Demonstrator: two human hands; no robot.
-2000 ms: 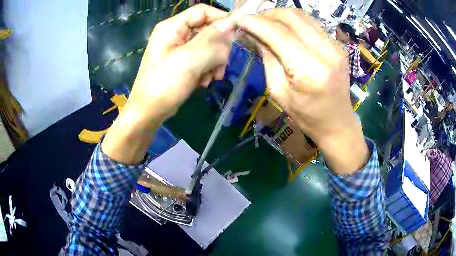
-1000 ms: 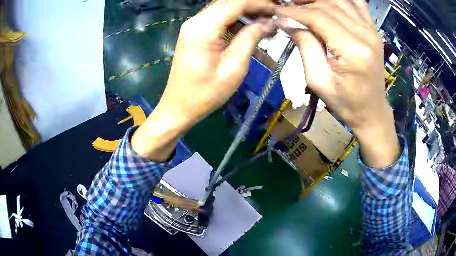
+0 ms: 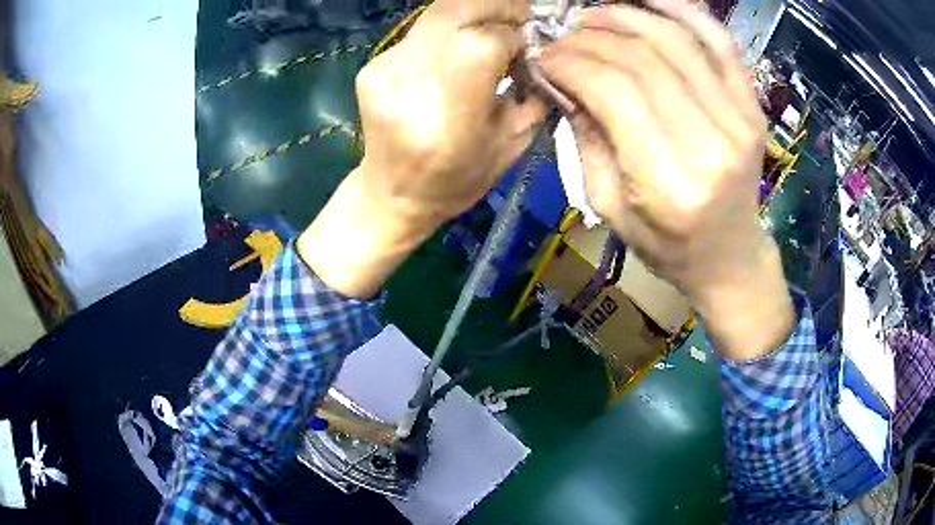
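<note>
My left hand [image 3: 441, 113] and my right hand [image 3: 666, 144] are close together at the top of the view, fingers bent around the top of the steam hose [image 3: 484, 261]. A pale cloth tie [image 3: 552, 23] shows between the fingertips; its exact wrapping is hidden by the fingers. The grey braided hose runs down to the steam iron [image 3: 410, 451], which has a wooden handle and sits on a silvery iron rest [image 3: 354, 467]. The dark power cable [image 3: 492, 351] runs from the iron up to the right, with a pale knot on it.
The iron rest overlaps a grey-lilac sheet [image 3: 477, 451]. On the black table [image 3: 82, 379] lie curved yellow templates [image 3: 213, 312], a grey cloth strip [image 3: 138, 441] and a white tied bundle [image 3: 41, 467]. A white board [image 3: 113, 144] stands left. A carton [image 3: 625, 308] and blue bins [image 3: 856, 441] stand right.
Since one second ago, my hands have drawn closer together around the hose top, and the pale tie now shows between them. The view has shifted slightly.
</note>
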